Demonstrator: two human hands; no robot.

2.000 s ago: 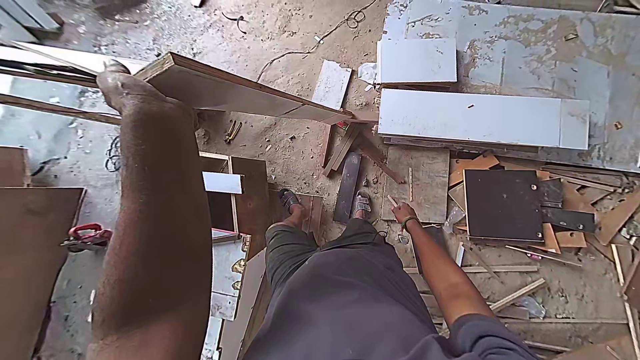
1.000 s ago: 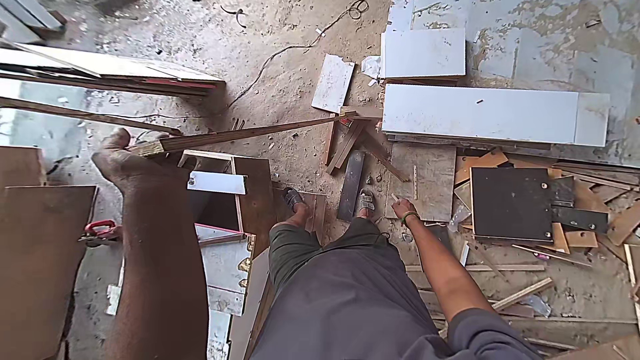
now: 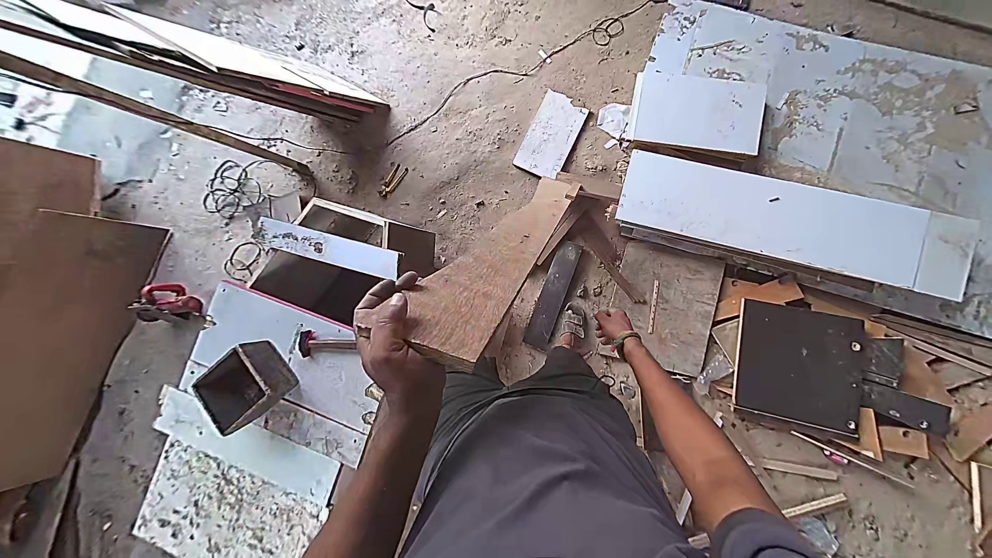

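My left hand (image 3: 395, 333) grips the near end of a brown wooden board (image 3: 488, 283), fingers and thumb on its left corner. The board's broad face is up, and its far end reaches a small wooden stand (image 3: 593, 229) on the floor. My right hand (image 3: 612, 325) hangs beside the stand with fingers curled, a band on the wrist; whether it holds something small I cannot tell. A dark strip of board (image 3: 554, 294) lies below the stand, next to my sandalled foot (image 3: 573, 319).
At left are a red power tool (image 3: 172, 302), an open box frame (image 3: 333, 271), a hammer (image 3: 325, 343) and a small box (image 3: 244, 384). White panels (image 3: 775, 217) lie at right, above a dark panel (image 3: 798, 364) and wood scraps. A cable (image 3: 480, 75) crosses the floor.
My left hand has lowered the board's near end and brought it toward my body. The board, seen edge-on a second ago, now shows its broad brown face. My right hand stays low.
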